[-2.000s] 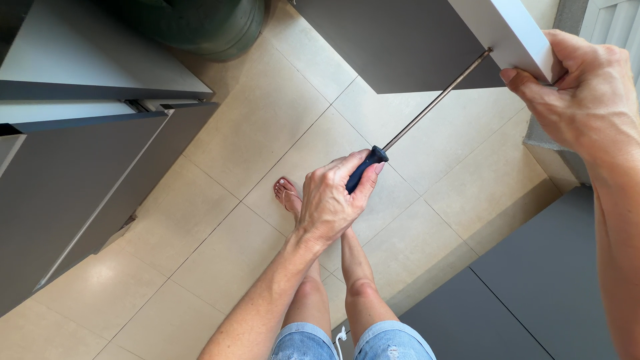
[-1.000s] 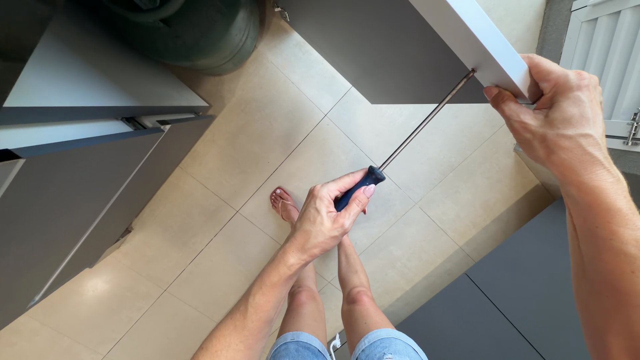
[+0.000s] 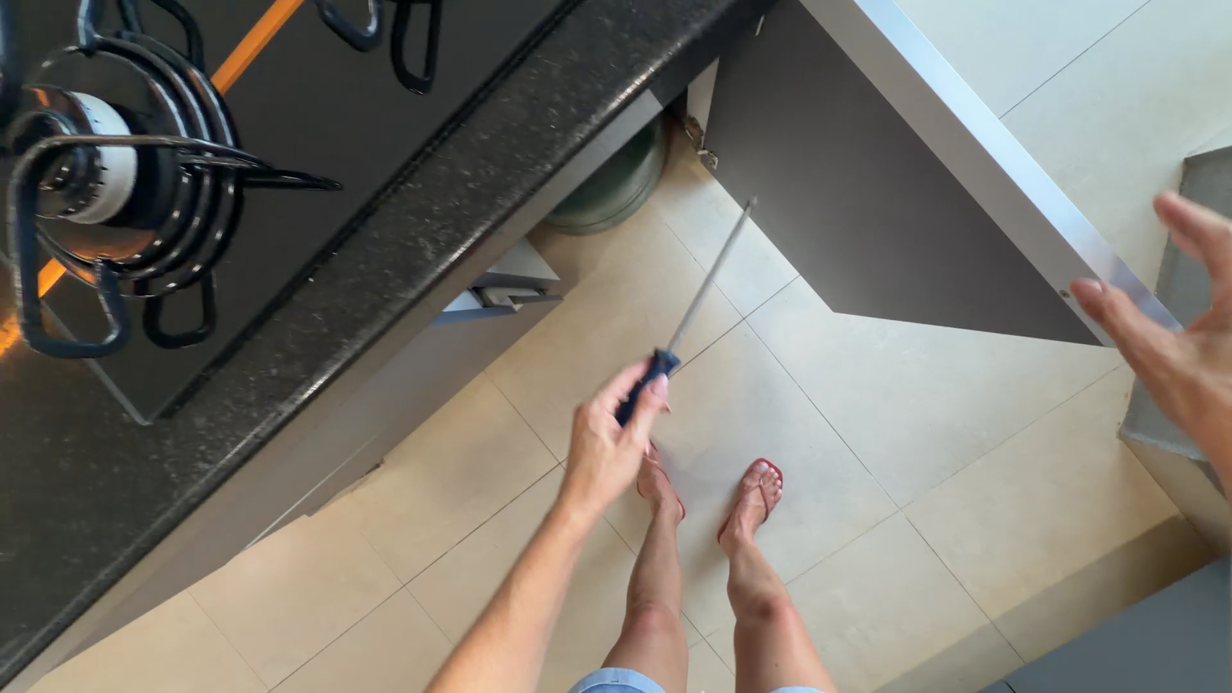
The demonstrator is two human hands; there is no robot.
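Note:
My left hand point(image 3: 611, 433) grips the dark blue handle of a long screwdriver point(image 3: 709, 279), its shaft pointing up and to the right over the tiled floor. The tip is apart from the open grey cabinet door point(image 3: 866, 183). Near the door's outer corner is my right hand point(image 3: 1179, 318), fingers spread and cut off by the right edge of the view; it holds nothing that I can see. A small screw head or hole point(image 3: 1065, 294) shows on the door close to the thumb. Metal hinges point(image 3: 701, 144) sit at the door's inner side.
A black stone countertop point(image 3: 433, 221) with a gas cooktop burner point(image 3: 106, 173) fills the upper left. Beneath it are a partly open drawer point(image 3: 510, 289) and a green rounded container point(image 3: 616, 183). A grey cabinet surface point(image 3: 1126, 635) lies at lower right.
The screwdriver tip has come away from the door edge. My right hand has let go of the door and opened. The view has shifted, bringing the countertop and cooktop in.

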